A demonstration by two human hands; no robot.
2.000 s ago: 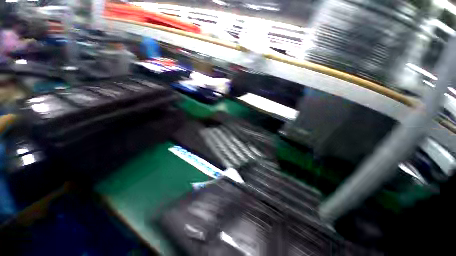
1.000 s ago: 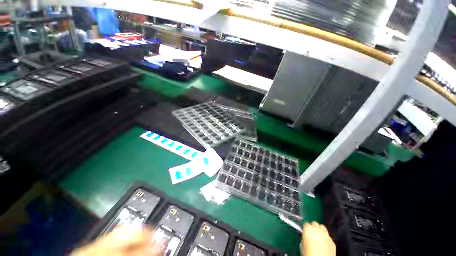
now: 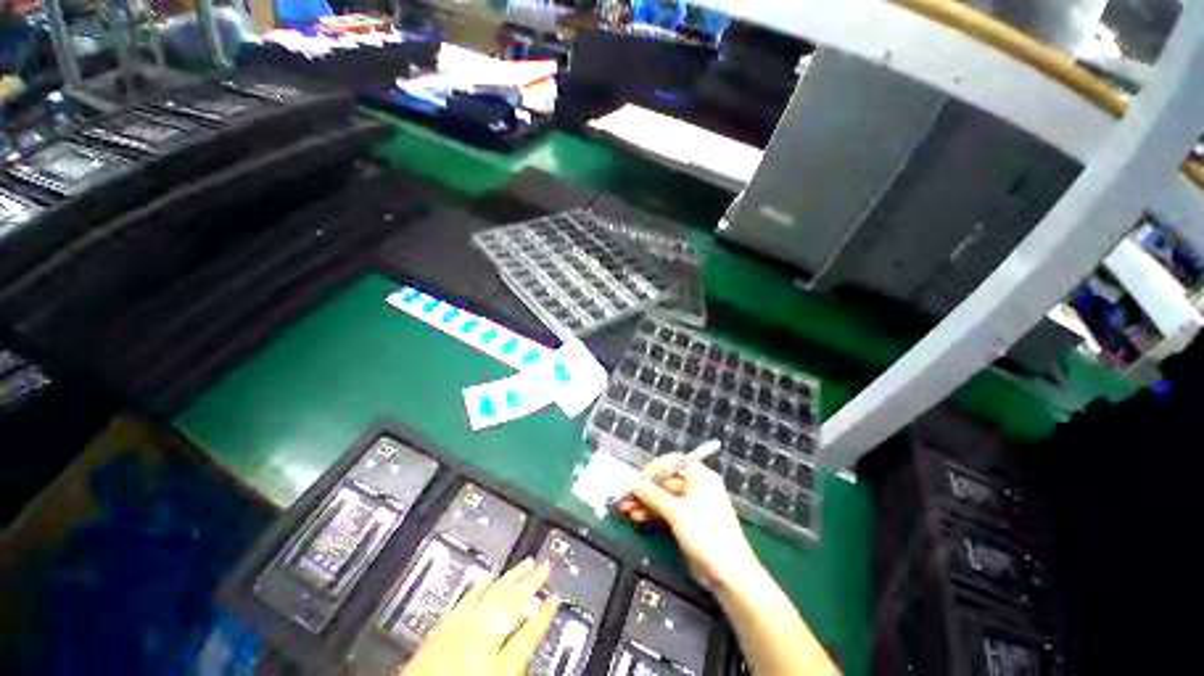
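Note:
My left hand (image 3: 491,621) lies bare, fingers apart, over the second and third phone units in the black carrying tray (image 3: 436,465). One phone unit (image 3: 346,531) at the tray's left end is uncovered. My right hand (image 3: 671,499) holds pale tweezers (image 3: 697,453) above the tray's back edge, beside small white label pieces (image 3: 601,481). The tweezers' tips are hidden or too small to tell. A clear blister tray (image 3: 713,409) with dark parts in its cells lies just behind my right hand.
White sticker strips (image 3: 478,333) with blue shapes lie behind the carrying tray. Paler blister trays (image 3: 570,271) lie farther back. Tall black tray stacks stand left (image 3: 159,211) and right (image 3: 970,528). A slanting pale post (image 3: 1003,284) rises at right, before grey equipment (image 3: 845,165).
My right hand has moved left and up, from the bench beside the blister tray to near the white pieces. My left hand has moved right across the phones. The camera view has shifted.

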